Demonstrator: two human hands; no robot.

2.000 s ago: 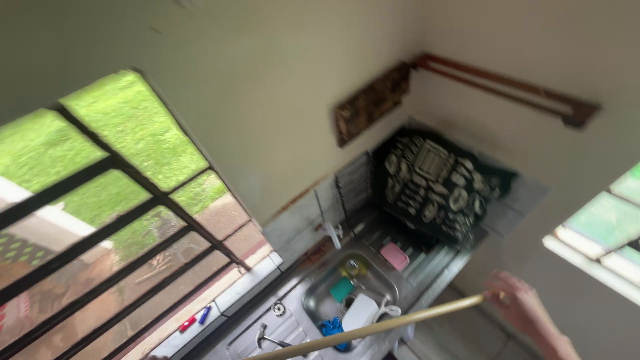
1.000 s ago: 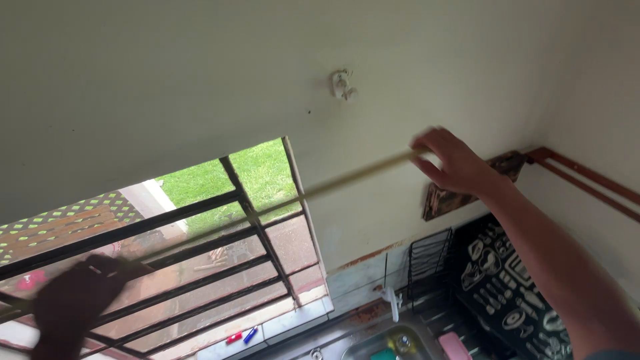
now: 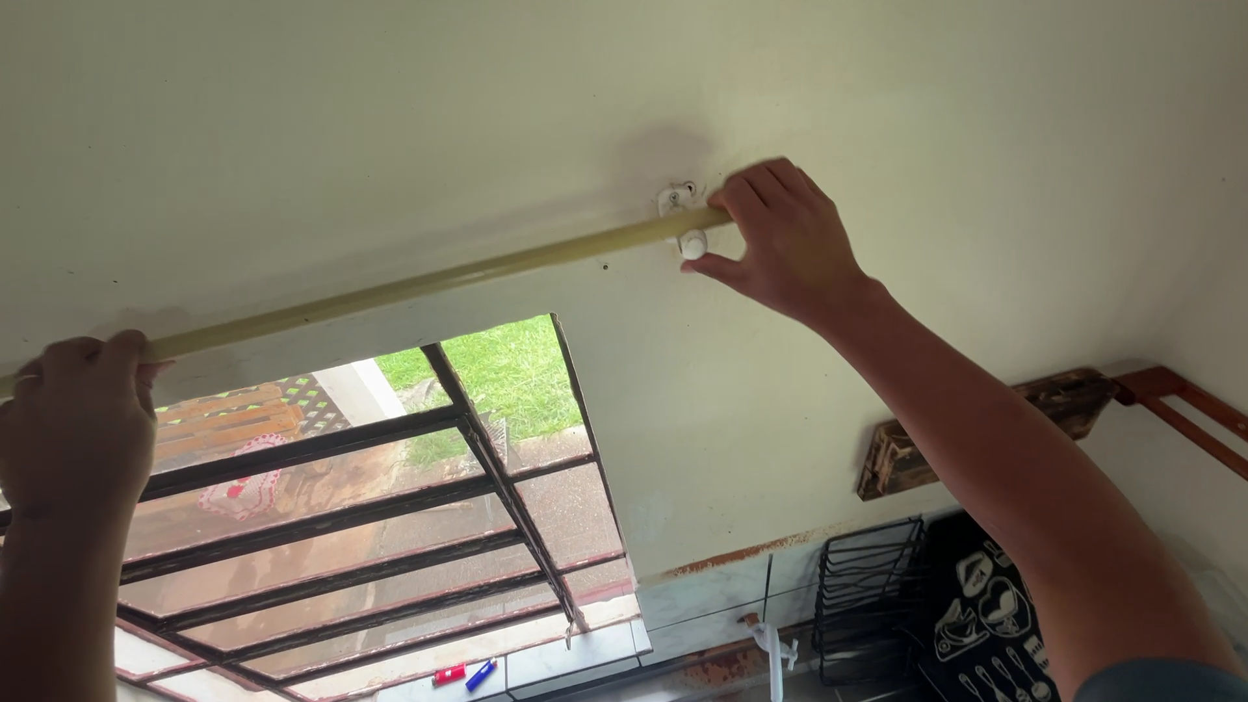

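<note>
A long pale yellow rod [image 3: 419, 285] runs across the wall above the window, slightly higher at its right end. My right hand [image 3: 780, 234] grips that end, fingers over the top and thumb below, beside a white wall bracket [image 3: 680, 202] with a rounded white knob. The rod passes in front of the bracket; whether it rests in it I cannot tell. At the left edge of the view, my left hand [image 3: 83, 409] is closed around the rod, whose far left end is cut off by the frame.
Below the rod is a window with dark metal bars [image 3: 322, 520]. A red lighter [image 3: 449, 675] and a blue one [image 3: 481, 676] lie on the tiled sill. Lower right are a white tap [image 3: 772, 658], a black wire rack [image 3: 868, 595], a patterned black cloth [image 3: 985, 614] and a wooden wall board [image 3: 887, 458].
My right hand has carried the rod's right end up to the wall bracket, which stood apart from it a second ago. My left hand has risen with the rod above the window. The view has tilted upward.
</note>
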